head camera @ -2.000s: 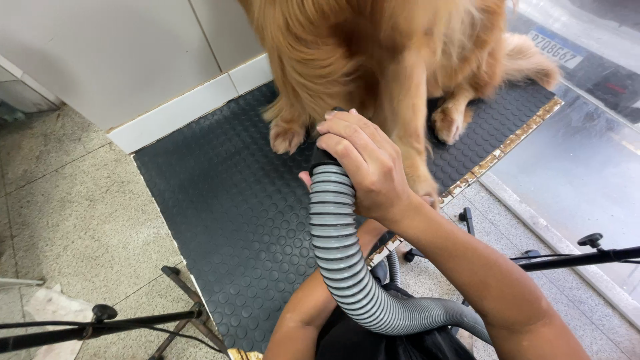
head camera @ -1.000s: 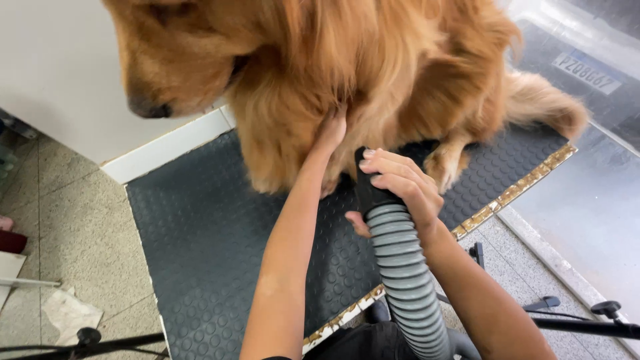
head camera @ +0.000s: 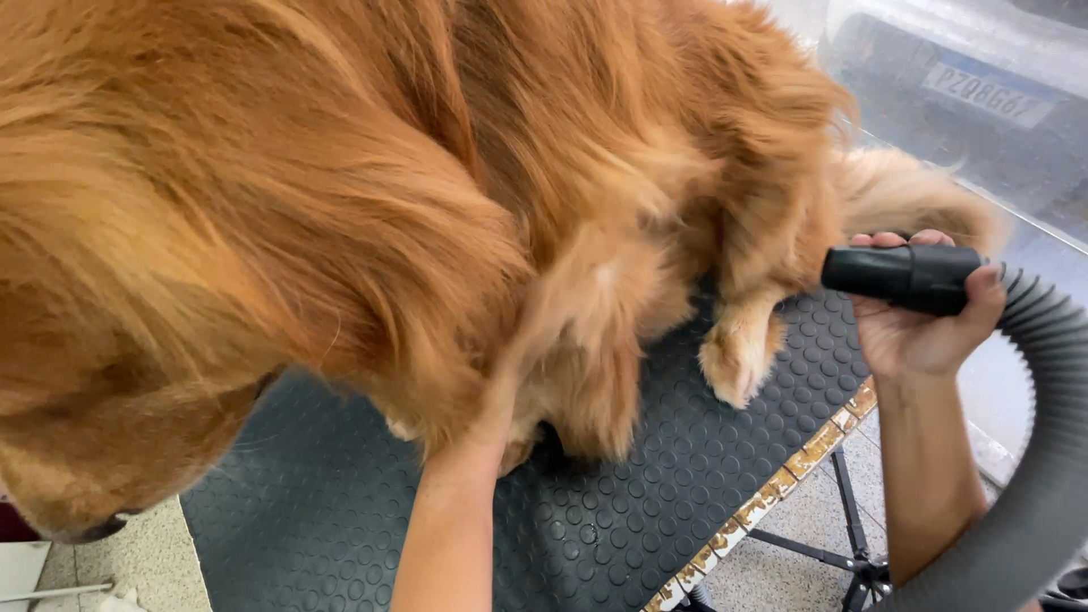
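A golden-haired dog (head camera: 382,170) is on a grooming table with a black studded rubber top (head camera: 340,510), its head low at the left. My right hand (head camera: 926,314) is closed around the black nozzle (head camera: 901,274) of a grey corrugated dryer hose (head camera: 1041,459), and the nozzle points left at the dog's side. The fur at the foreleg is blown about. My left hand (head camera: 518,365) reaches into the fur by the foreleg; its fingers are hidden there, so its hold cannot be told. A hind paw (head camera: 739,357) rests near the table edge.
The table's worn edge (head camera: 778,484) runs diagonally at the right. Below it stand black stand legs (head camera: 850,531) on the speckled floor (head camera: 773,578). Behind a clear panel at the upper right is a vehicle with a licence plate (head camera: 990,92).
My right hand has carried the nozzle right, away from the dog's chest, and turned it to point left. The dog's body and head now fill much more of the view, which has moved closer.
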